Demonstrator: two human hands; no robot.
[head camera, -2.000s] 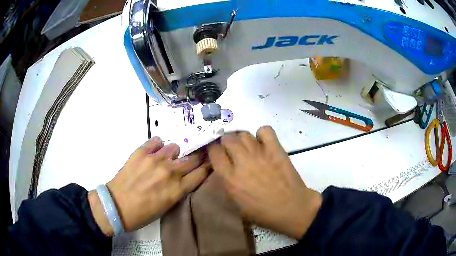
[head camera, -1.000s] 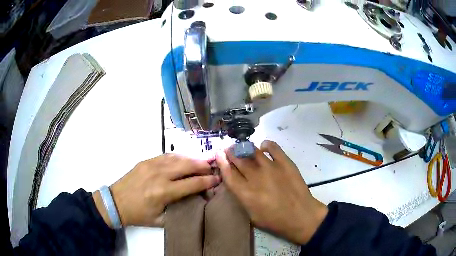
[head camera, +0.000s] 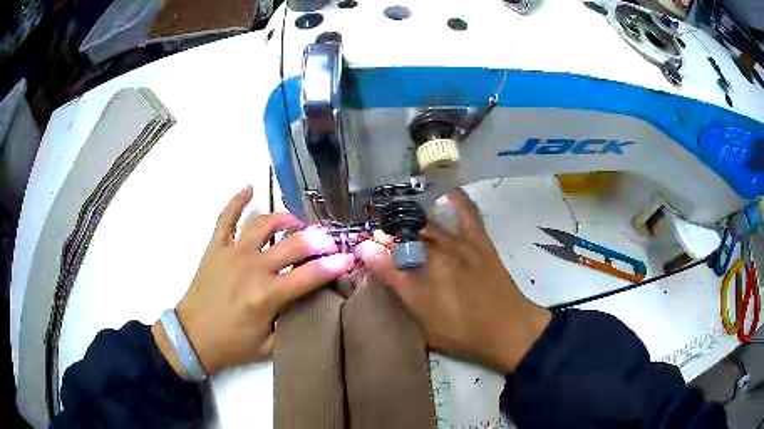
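Note:
A brown fabric panel (head camera: 385, 360) with a dark centre seam runs from the table's front edge up to the presser foot (head camera: 345, 238) of the white and blue sewing machine (head camera: 536, 126). My left hand (head camera: 264, 268) presses the panel's far end from the left, its fingertips lit pink-white beside the foot. My right hand (head camera: 456, 285) holds the same end from the right, partly hidden behind the dark guide and its grey knob (head camera: 409, 254). The needle and the panel's far tip are hidden by the fingers and the glare.
A stack of grey-beige panels (head camera: 88, 180) lies on the left of the table. Snips (head camera: 593, 255) lie right of the needle area, below the machine arm. Yellow-red scissors (head camera: 740, 300) are at the right edge. A yellow-orange item (head camera: 590, 183) sits behind the snips.
The view has shifted, so the machine appears further right and lower than at first. Both hands have moved with the panel's end up to the foot. My left fingers are now more spread.

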